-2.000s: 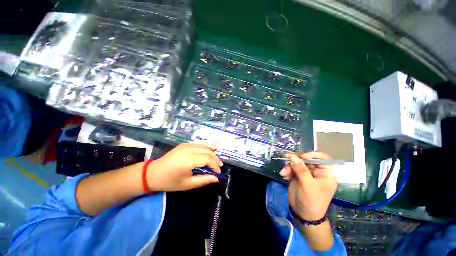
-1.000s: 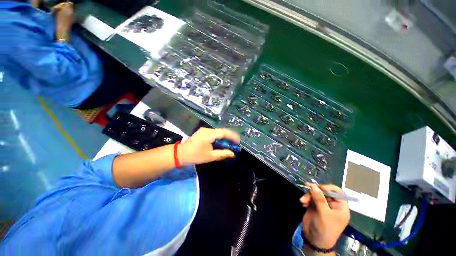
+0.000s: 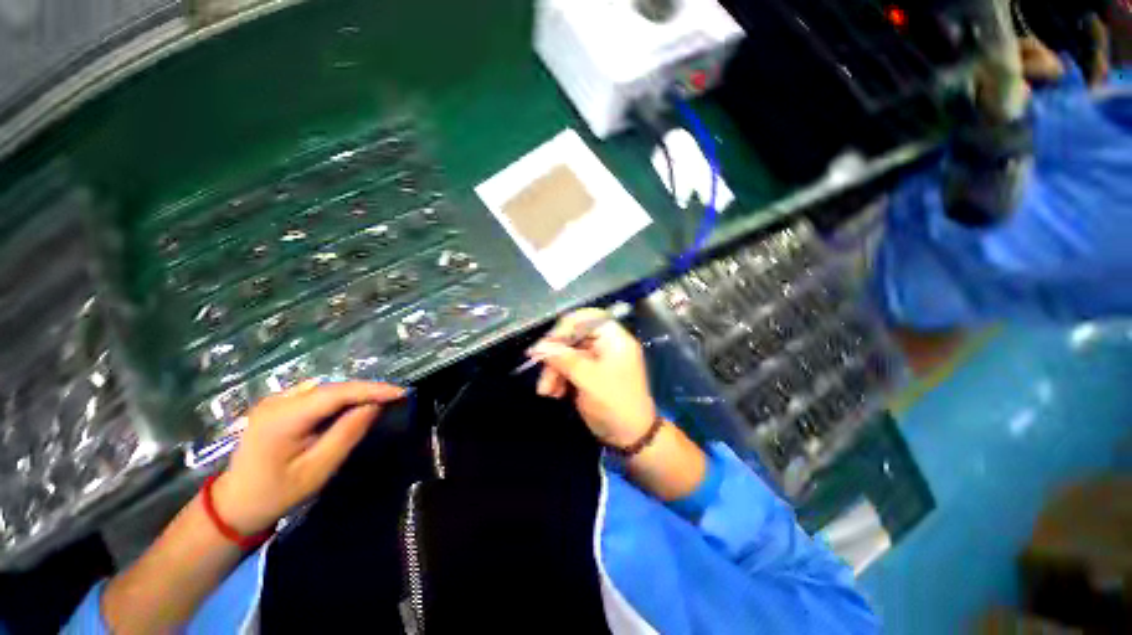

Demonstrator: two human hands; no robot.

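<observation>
My left hand (image 3: 292, 453), with a red wristband, is at the tray's front edge. Its fingers point right and no held piece can be made out. My right hand (image 3: 602, 378), with a dark bracelet, holds slim tweezers (image 3: 524, 367) like a pen, tips pointing down-left in front of the bench edge. A clear blister tray (image 3: 298, 267) with rows of small dark and silvery parts lies flat on the green mat. Nothing can be made out at the tweezer tips; the view is blurred.
Stacked blister trays (image 3: 62, 422) are at the left. A white card (image 3: 577, 254) bears a grey-brown rectangle (image 3: 549, 207). A white box (image 3: 621, 56) with a blue cable (image 3: 713, 186) stands behind. Another filled tray (image 3: 795, 347) and a blue-sleeved person (image 3: 1006, 236) are at the right.
The view has turned to the right, so the trays appear further left. The dark blue item in my left hand no longer shows, and its fingers are straighter. My right hand still holds the tweezers.
</observation>
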